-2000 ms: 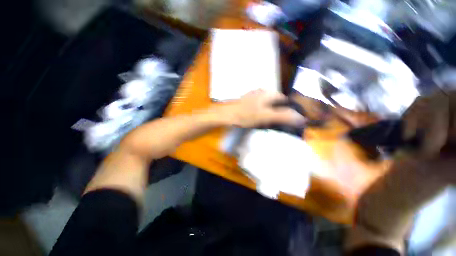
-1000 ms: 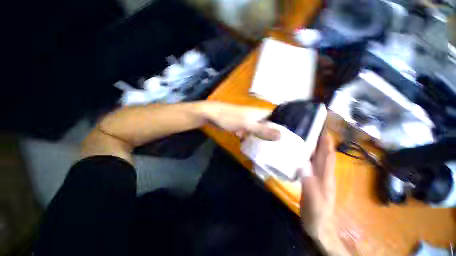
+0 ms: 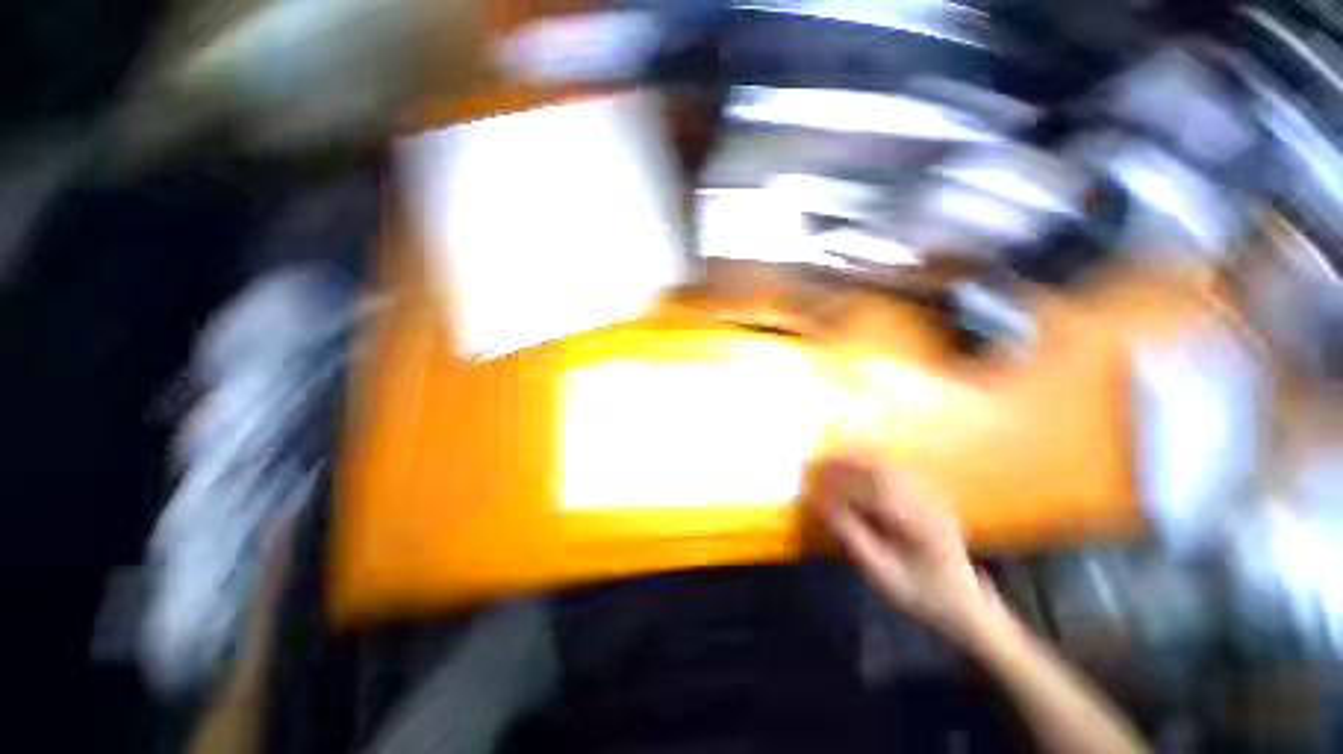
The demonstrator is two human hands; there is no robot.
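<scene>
The frame is strongly blurred. My right hand (image 3: pixel 891 530) is at the front edge of the orange bench, its fingers beside a bright white area (image 3: pixel 685 435) on the bench; whether it holds anything cannot be told. My left forearm shows as a blurred strip at the lower left, and my left hand (image 3: pixel 277 552) is a faint smear beside the white cameras (image 3: pixel 243 457) in the dark bin. Its fingers cannot be made out.
A white pad (image 3: pixel 552 221) lies on the orange bench (image 3: pixel 442 516) at the left. White and dark parts (image 3: pixel 854 162) are piled along the back. A small dark and pale item (image 3: pixel 990 321) lies at the back right. A pale blurred object (image 3: pixel 1200 427) is at the right end.
The view has swung. The white camera with its black part is no longer seen between my hands. My left arm has moved to the bin side, and my hands are far apart.
</scene>
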